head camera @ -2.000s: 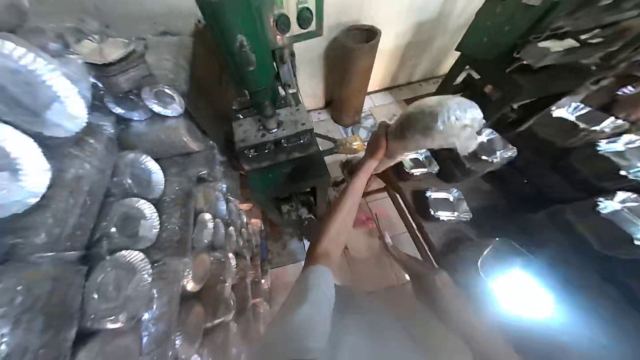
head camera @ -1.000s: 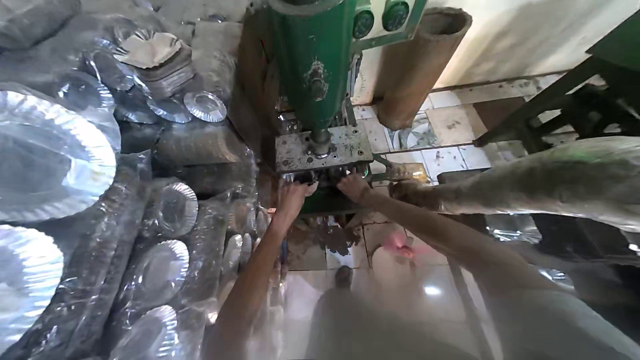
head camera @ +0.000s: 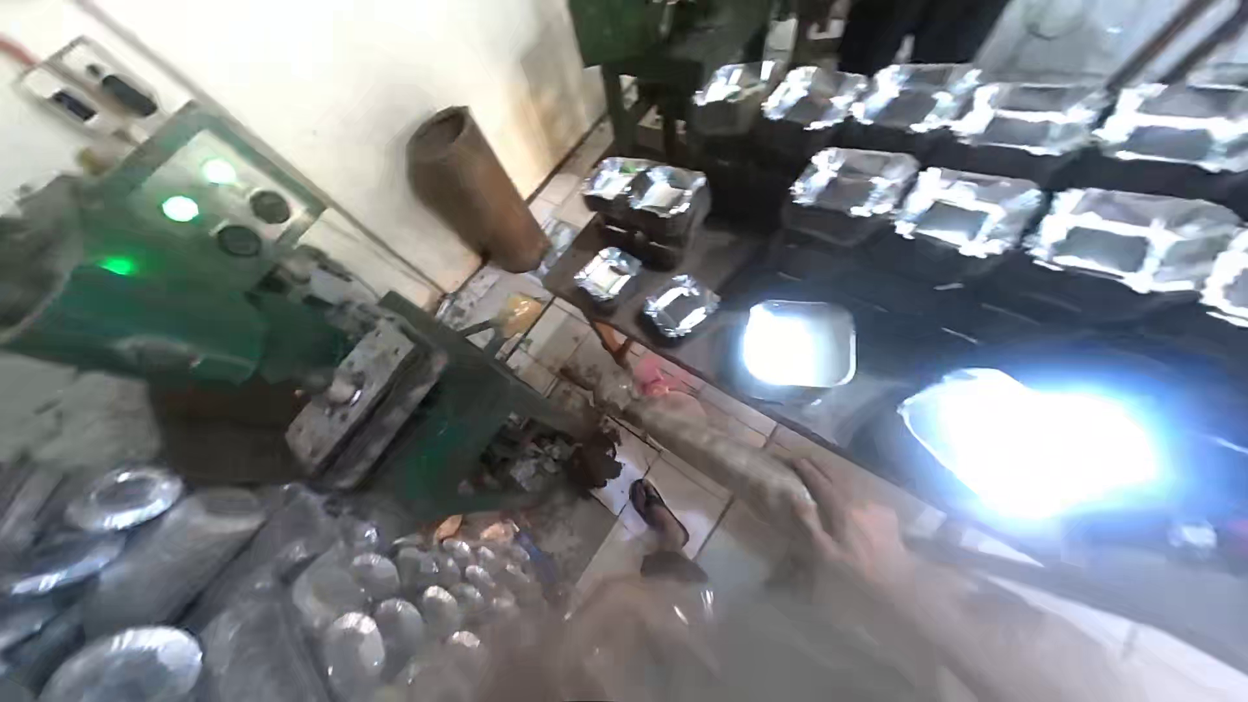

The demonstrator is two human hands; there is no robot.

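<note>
My right hand (head camera: 858, 531), blurred, is at the near end of a long, greyish roll-like bundle (head camera: 721, 453) and appears closed around it. The bundle slants up and left over the tiled floor. My left hand (head camera: 634, 619) is a smear at the bottom centre, left of the bundle's near end; its fingers and anything in them are unclear. To the left stands a green press machine (head camera: 195, 312) with a metal die block (head camera: 356, 400) and lit green lamps. Stacked foil containers (head camera: 668, 195) sit on a dark table right of the bundle.
Plastic-wrapped foil plates (head camera: 127, 663) and small foil bowls (head camera: 439, 604) fill the lower left. More foil containers (head camera: 960, 210) stand in rows on the dark table (head camera: 907, 292), beside a bright glare. A brown cylinder (head camera: 473, 185) leans near the wall. A foot (head camera: 658, 512) is on the floor.
The view has swung right and tilted. Both hands, at the press's die block one second ago, are now away from it, low in the view.
</note>
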